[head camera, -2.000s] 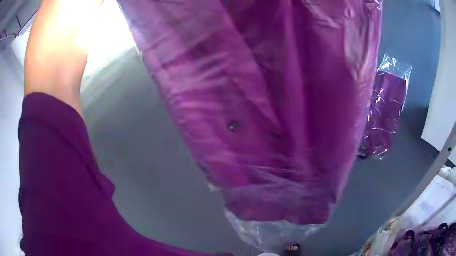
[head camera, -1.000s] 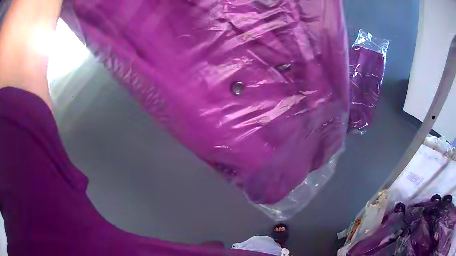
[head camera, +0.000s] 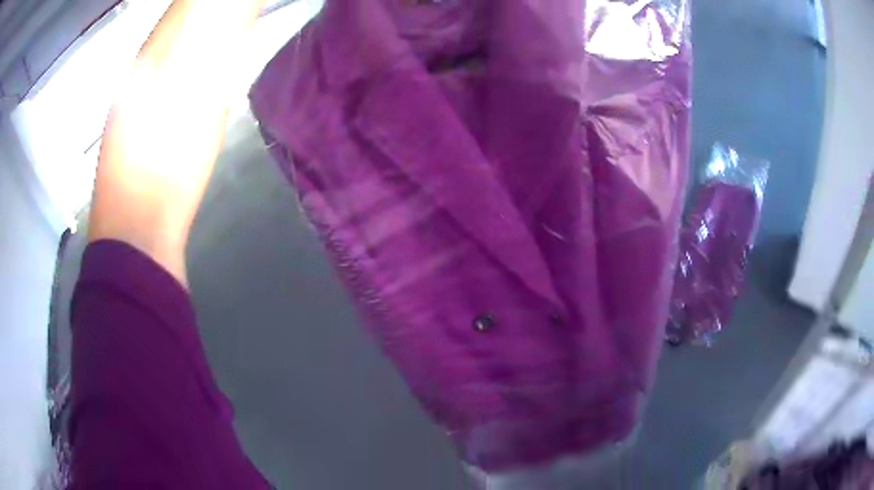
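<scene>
A bagged purple garment (head camera: 537, 220) hangs upright in front of me, large and close. Its lapels, collar area and two dark buttons show through shiny clear film. Its top end is cut off by the upper edge. My left forearm, in a purple sleeve, rises at the left into strong glare; my left hand is beyond the top edge. My right hand is not in view. What holds the garment is hidden.
Another bagged purple garment (head camera: 714, 254) lies on the grey floor (head camera: 297, 364) to the right, beside a white block (head camera: 824, 191). The cage trolley's white liner (head camera: 815, 392) and blurred purple bags (head camera: 815, 471) show at the lower right.
The held garment has swung more upright and sits lower in view, so its lapels now show. The floor garment appears lower, and less of the trolley shows. My left forearm appears further right.
</scene>
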